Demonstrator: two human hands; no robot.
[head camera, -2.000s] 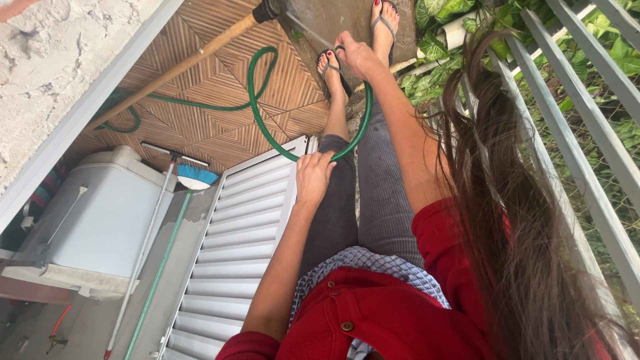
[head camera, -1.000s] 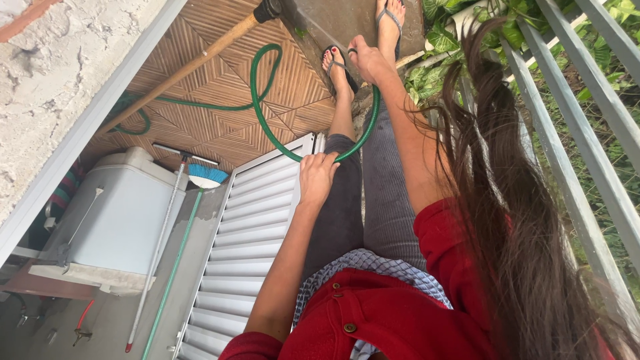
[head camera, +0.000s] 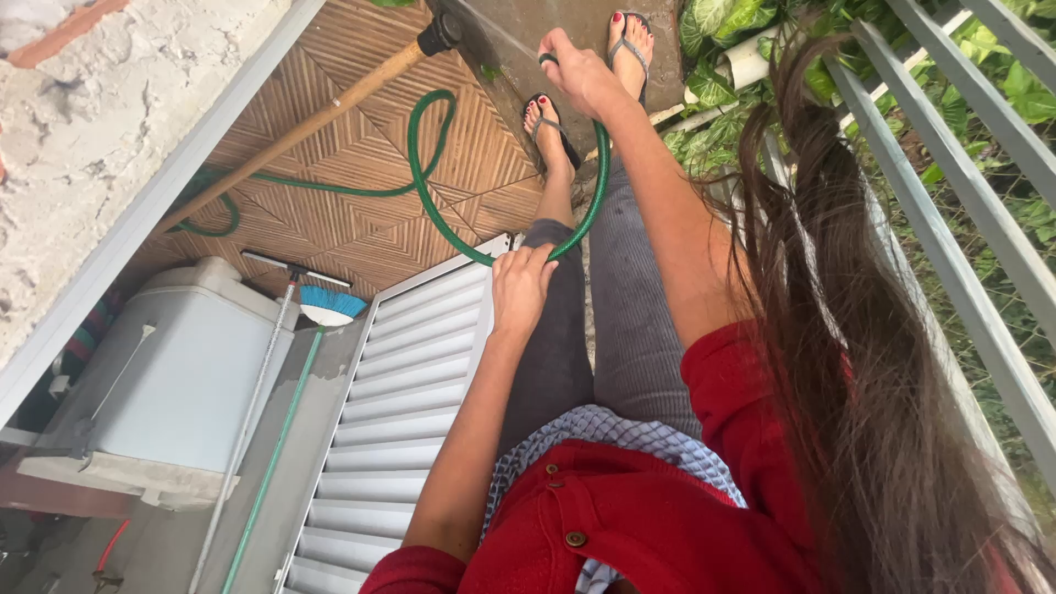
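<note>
A green garden hose (head camera: 431, 216) loops over the patterned floor and curves up between my two hands. My left hand (head camera: 521, 289) is closed around the hose near my knee. Farther out, my right hand (head camera: 577, 73) grips the hose's end, whose dark opening shows between the fingers. A thin spray of water (head camera: 495, 26) leaves that end toward the upper left. The wooden handle (head camera: 297, 132) of a tool with a black head (head camera: 439, 35) slants across the floor to the left of the hose.
White louvred door (head camera: 396, 396) stands left of my legs. Beyond it are a blue-and-white broom (head camera: 330, 305), a squeegee (head camera: 295, 268) and a white appliance-like tub (head camera: 177, 355). Metal railing (head camera: 949, 256) and leafy plants (head camera: 714, 41) are on the right; a rough wall (head camera: 107, 107) is at upper left. My feet in flip-flops (head camera: 549, 128) stand apart.
My right hand has shifted slightly relative to my feet, still holding the hose end. My left hand keeps its hold on the hose. The view has shifted a little.
</note>
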